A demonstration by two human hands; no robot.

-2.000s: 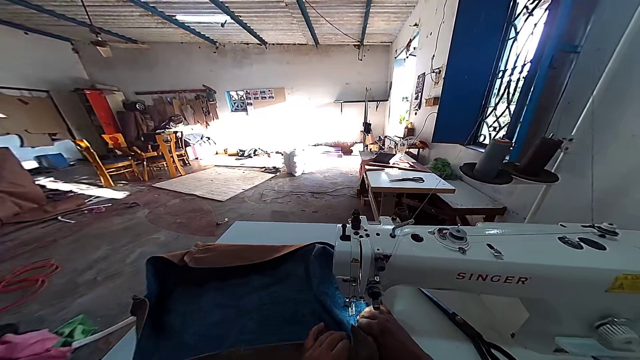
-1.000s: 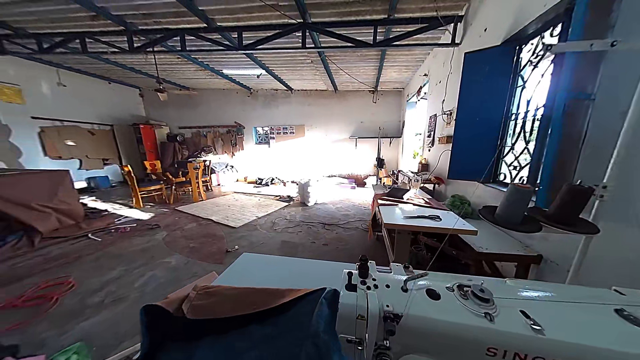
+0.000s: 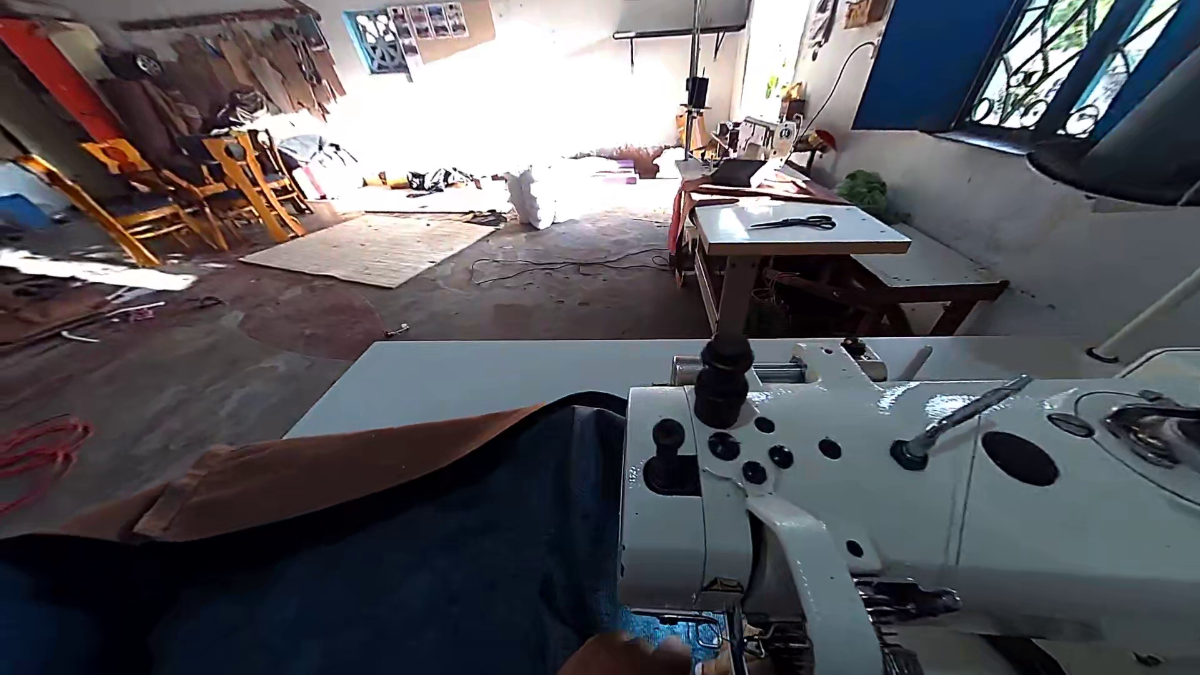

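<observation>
A white industrial sewing machine (image 3: 844, 506) fills the lower right, its needle and presser foot over blue cloth lit by a lamp. Dark blue cloth (image 3: 403, 562) with a brown piece (image 3: 319, 478) along its far side spreads left from the machine head. At the bottom edge, my left hand (image 3: 623, 654) is partly in view, slightly blurred, on the cloth just left of the needle; its grip is hidden. A small patch of skin, probably my right hand (image 3: 717, 664), shows low beside the needle, mostly cut off by the frame and the machine.
The white sewing table (image 3: 469, 370) extends behind the machine. Beyond stands a smaller white-topped table (image 3: 797, 230) with black scissors (image 3: 795, 223). A dark thread cone (image 3: 1134, 141) hangs into view at upper right. Wooden chairs (image 3: 211, 187), a mat (image 3: 375, 246) and red cord (image 3: 37, 455) lie farther left.
The view has tilted down and come closer to the machine head. Hands showed at the needle two seconds ago, were out of view one second ago, and now show partly at the bottom edge.
</observation>
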